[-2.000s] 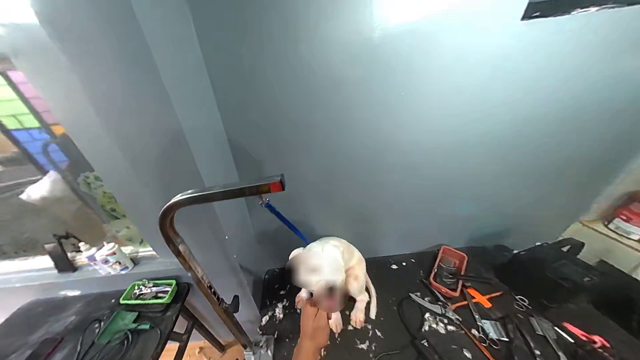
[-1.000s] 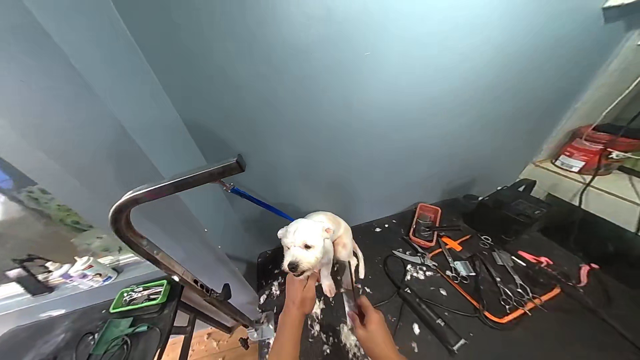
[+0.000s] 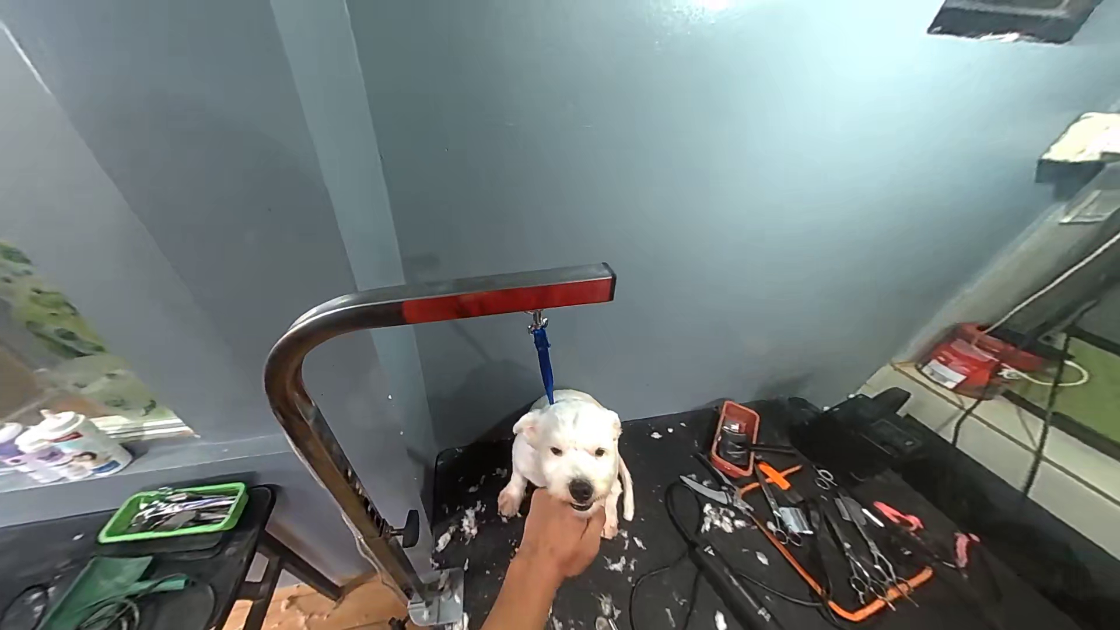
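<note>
A small white dog [image 3: 573, 446] with short-trimmed hair sits on the black grooming table [image 3: 665, 560], facing me. My left hand [image 3: 563, 534] holds it under the chin, fingers curled round the lower muzzle. A blue leash [image 3: 543, 363] runs from behind the dog's head up to a clip on the metal grooming arm [image 3: 490, 297], which has a red band. My right hand is out of view. Loose white hair tufts [image 3: 470, 522] lie around the dog.
Right of the dog lie an electric clipper [image 3: 731, 582] with its cable, a red basket [image 3: 735, 437], grooming shears [image 3: 866, 569], an orange strap [image 3: 809, 577] and a black case [image 3: 862, 429]. At left, a green tray [image 3: 175, 512] of metal tools rests on a black stand; bottles [image 3: 74, 446] line the ledge.
My right hand, beside the dog with a tool one second ago, has left view. The dog's head has turned to face me, with my left hand still under its chin. The view has shifted.
</note>
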